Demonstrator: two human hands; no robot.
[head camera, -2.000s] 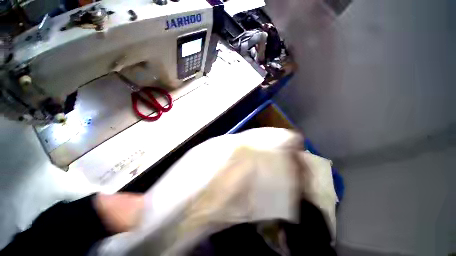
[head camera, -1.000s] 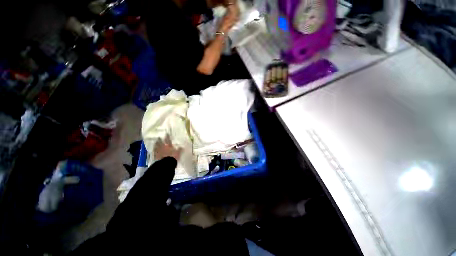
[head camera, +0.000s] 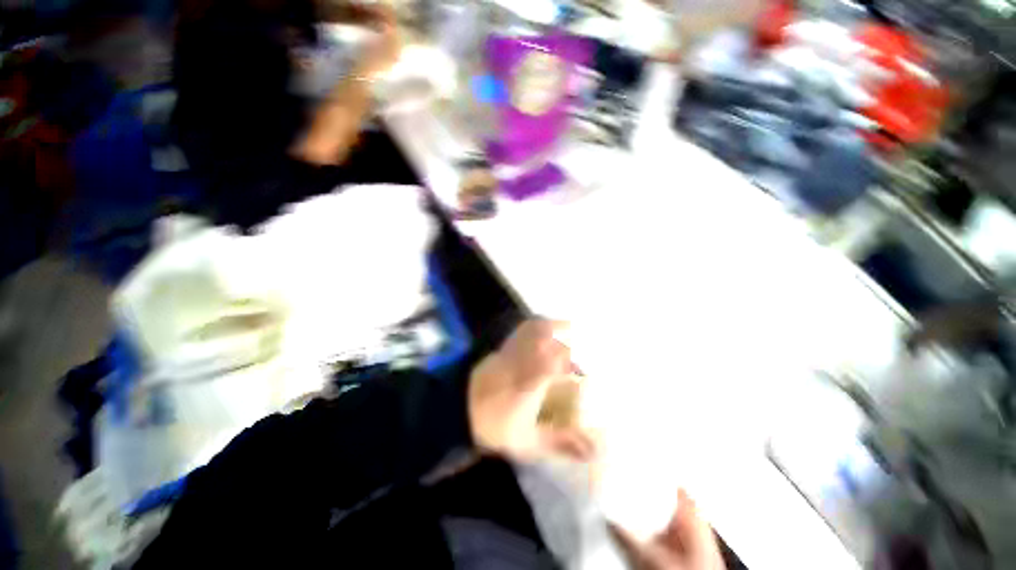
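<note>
My left hand (head camera: 524, 390), in a black sleeve, is at the front edge of the white table (head camera: 691, 334), its fingers curled on a pale cream-white garment piece (head camera: 566, 507). The cloth hangs down between my hands. My right hand (head camera: 677, 542) is lower and to the right, at the bottom edge and partly cut off, against the same cloth. The view is blurred and overexposed, so the cloth's outline melts into the table and the right hand's grip is unclear.
A blue bin (head camera: 449, 317) heaped with white and cream cloth (head camera: 345, 262) stands left of the table. A purple device (head camera: 535, 95) is on the table's far end. A person's arm (head camera: 340, 117) is at upper left. Blurred machine parts (head camera: 852, 473) are at lower right.
The view has swung from the machine to the bin, then back right over the table. My left hand has moved from the bin's cloth to the table edge, and my right hand has come into view.
</note>
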